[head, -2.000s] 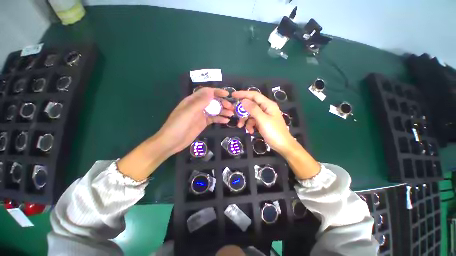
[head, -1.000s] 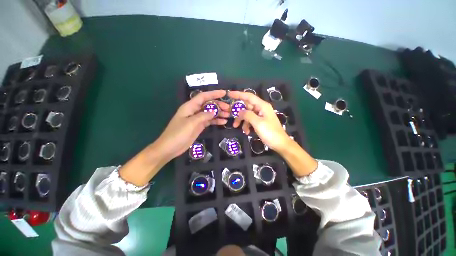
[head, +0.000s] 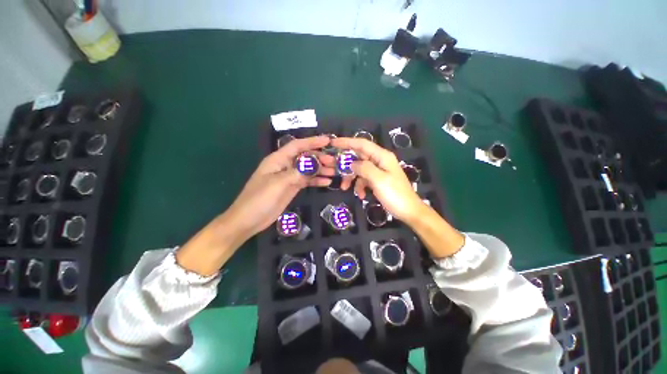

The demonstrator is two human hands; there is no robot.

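My left hand (head: 281, 175) holds a round smartwatch (head: 306, 164) with a lit purple-white icon screen. My right hand (head: 384, 175) holds a second smartwatch (head: 345, 162) with a similar lit screen, partly under my thumb. Both are side by side above the black foam tray (head: 322, 291). In the tray, two watches show purple-white icons (head: 289, 223) and two below show blue marks (head: 295, 272); others are dark. Two near pockets hold only white labels (head: 351, 318). My hands hide part of the upper rows. A tray label (head: 294, 120) lies at the tray's top edge.
A side tray of watches (head: 110, 168) stands at left, more black trays (head: 578, 175) at right. Two set-aside watches (head: 497, 152) with tags lie at upper right. A white block (head: 393, 61) and black stands are near the wall, a pen cup (head: 93, 38) upper left.
The left watch's screen went from plain white to purple-white icons, and the right one's from a blue-white ring pattern to icons. Both hands stay almost in place.
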